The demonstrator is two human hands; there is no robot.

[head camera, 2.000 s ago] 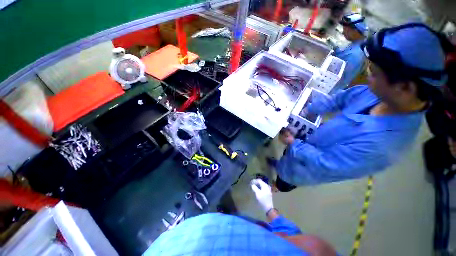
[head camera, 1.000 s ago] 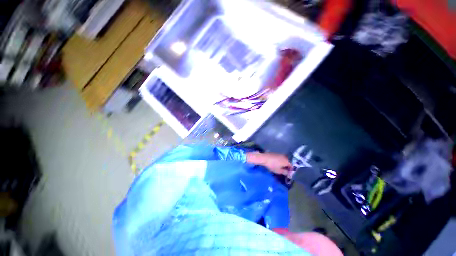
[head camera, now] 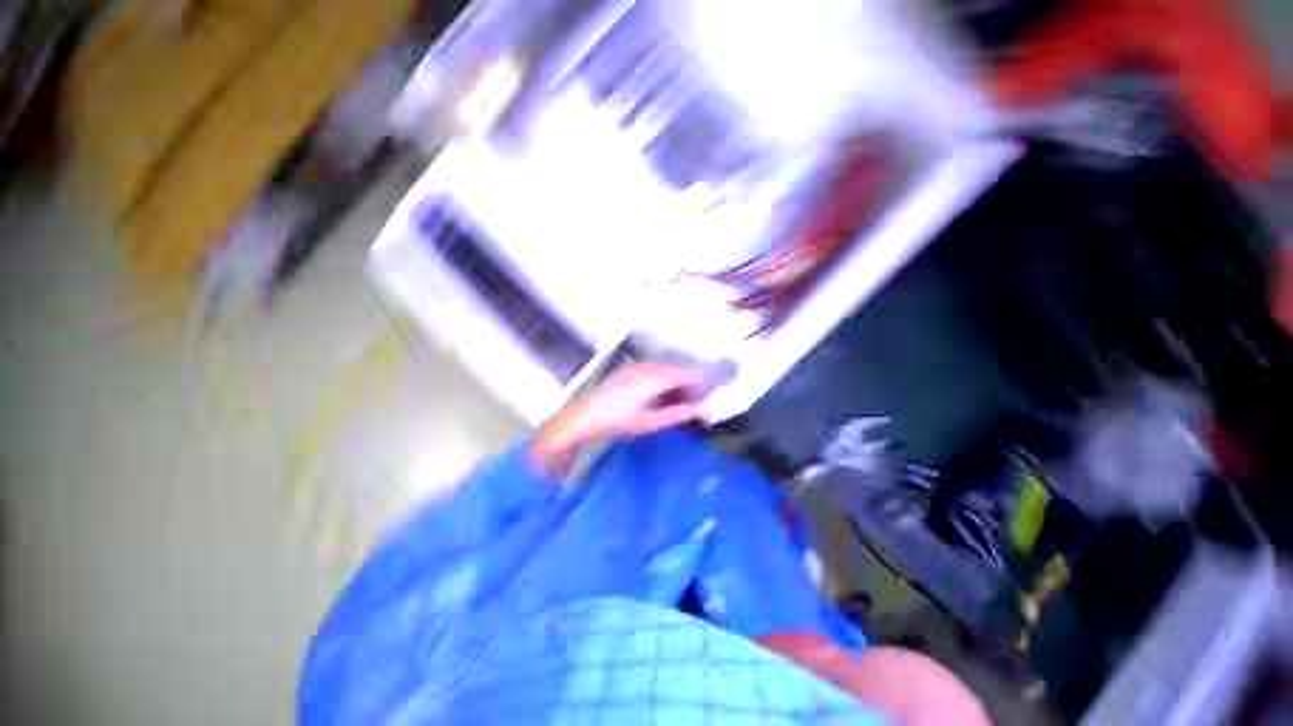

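A white enclosure (head camera: pixel 567 213) stands open in front of me, overexposed and blurred, with red wires (head camera: pixel 815 248) inside along its right wall. A narrow side compartment (head camera: pixel 496 284) with a dark inside is at its left. My bare hand, which looks like my left (head camera: pixel 624 404), is at the near corner of the enclosure. Its fingers are bent and blurred; whether they touch or grip the edge is unclear. My right hand is not visible.
Silvery tools (head camera: pixel 858 443) lie on the dark bench right of the enclosure, near yellow-green handled pliers (head camera: pixel 1028 511). A crumpled clear bag (head camera: pixel 1142 447) is farther right. Brown cartons (head camera: pixel 213 114) stand at upper left. A white panel edge (head camera: pixel 1198 652) is at lower right.
The view has swung from the bench and a coworker to this enclosure. My left hand has moved from beside the silvery tools to the enclosure's near corner.
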